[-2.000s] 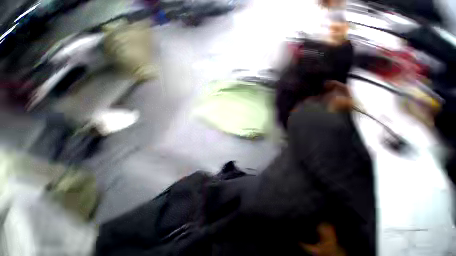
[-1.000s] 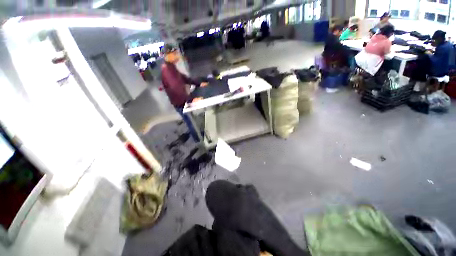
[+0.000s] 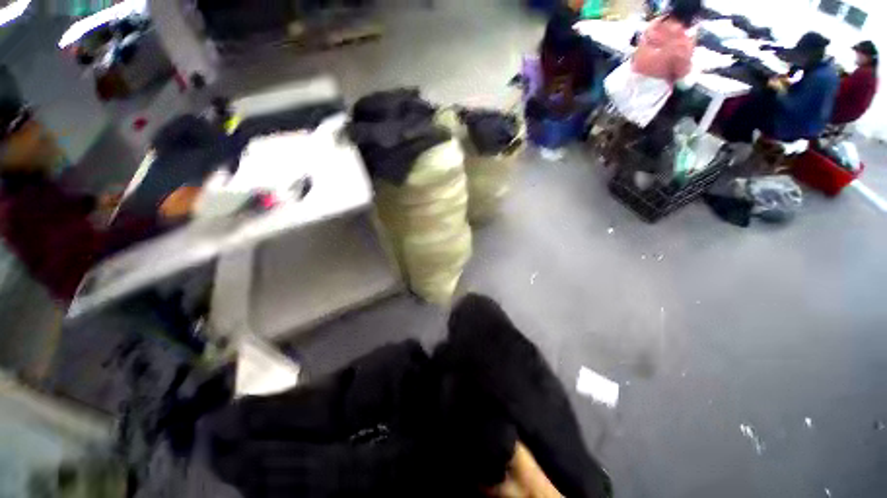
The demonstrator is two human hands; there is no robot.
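A loose armful of black garments (image 3: 389,418) fills the bottom middle of the view, held in front of my body. One rounded dark fold stands up at its right side. A small part of my right hand (image 3: 530,474) shows at the bottom edge, against the black cloth and gripping it; most of the hand is hidden by cloth or cut off. My left hand is not visible.
White worktable (image 3: 301,175) at left, with dark cloth and a person in dark red beside it. Stuffed sacks (image 3: 425,219) stand at its right end. Black crate (image 3: 671,180), plastic bag (image 3: 773,197), red basket (image 3: 827,167) and seated people are at upper right. White scrap (image 3: 596,386) on floor.
The view has swung right and nearer to the worktable and stuffed sacks. The green cloth on the floor has left the picture. The black garments are still held in front.
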